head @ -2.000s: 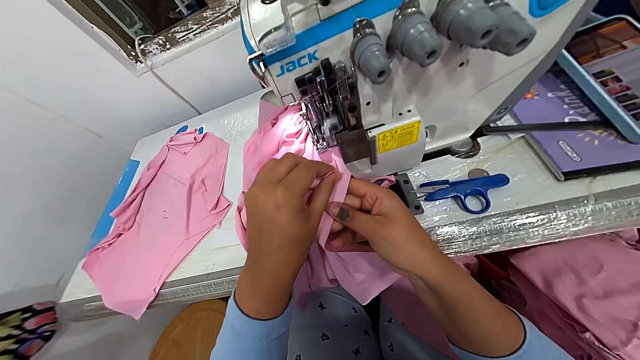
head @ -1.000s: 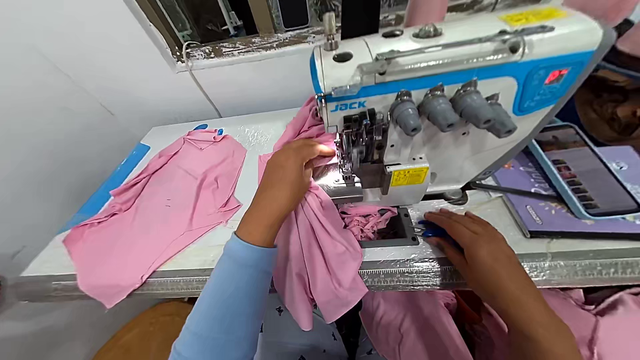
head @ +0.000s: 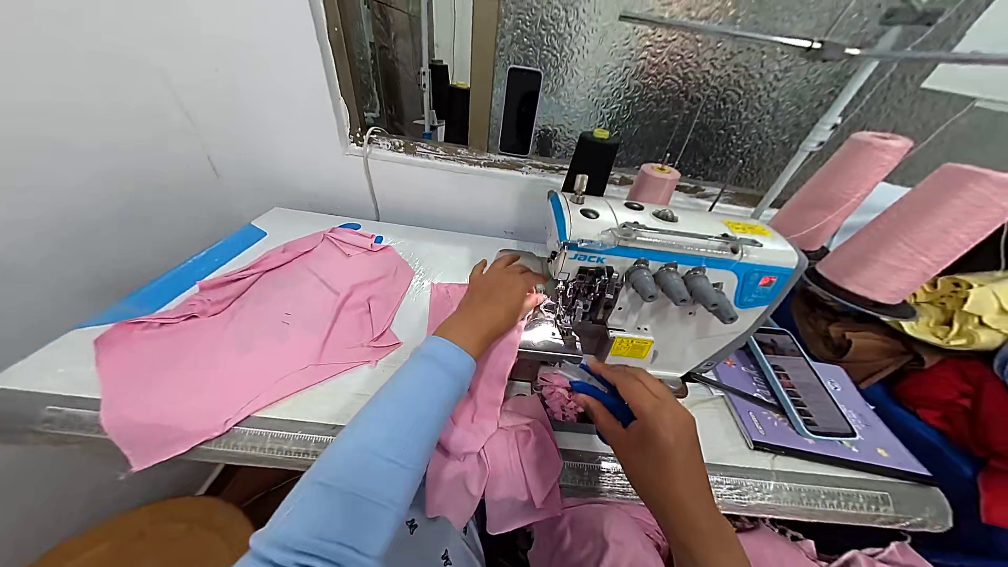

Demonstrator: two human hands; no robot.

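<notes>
A white and blue Jack overlock sewing machine (head: 677, 276) stands on the table. My left hand (head: 498, 303) lies on pink fabric (head: 492, 386) just left of the presser foot, its fingertips by the needle area; the fabric hangs over the table's front edge. Whether the fingers grip the cloth is hidden. My right hand (head: 642, 405) holds blue-handled thread snips (head: 602, 398), their blades pointing left below the machine's front plate. Pink scraps (head: 557, 395) sit in an opening beneath the snips. A flat cut pink fabric piece (head: 260, 323) lies on the left of the table.
A phone (head: 803, 382) rests on a purple notebook (head: 827, 425) at the right. Large pink thread cones (head: 917, 232) stand behind the machine's right end. Another phone (head: 520, 110) leans at the window. A measuring tape (head: 795, 492) runs along the table's front edge. A round stool (head: 150, 535) stands below left.
The right hand first worked the fabric beside the left, then reached to the blue snips on the table, and now holds them raised near the machine. The view has pulled back and tilted up.
</notes>
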